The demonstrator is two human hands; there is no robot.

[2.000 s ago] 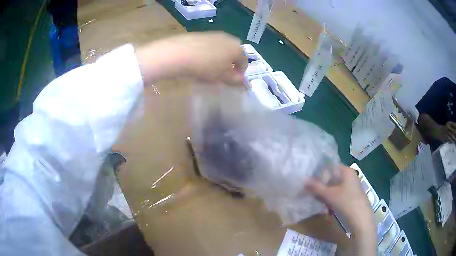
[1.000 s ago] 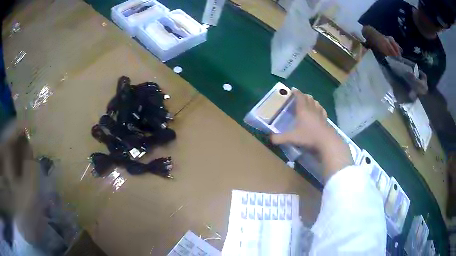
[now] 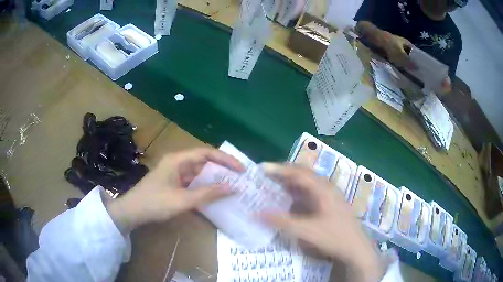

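My left hand and my right hand hold a white label sheet between them over the near bench. The sheet is bent and blurred, with rows of small marks. Whether a small label is at the fingertips cannot be told. Another label sheet lies flat on the bench below my hands. A pile of black bundled cables lies on the bench to the left, partly behind my left forearm.
A green belt runs diagonally, carrying filled white trays at right and more trays at upper left. Upright printed white boxes or sleeves stand along it. A person handles papers across the belt beside a brown carton.
My right hand has left the tray, and both hands now hold a label sheet. The view has shifted, so the cables and trays sit further left. The plastic bag seen earliest is gone.
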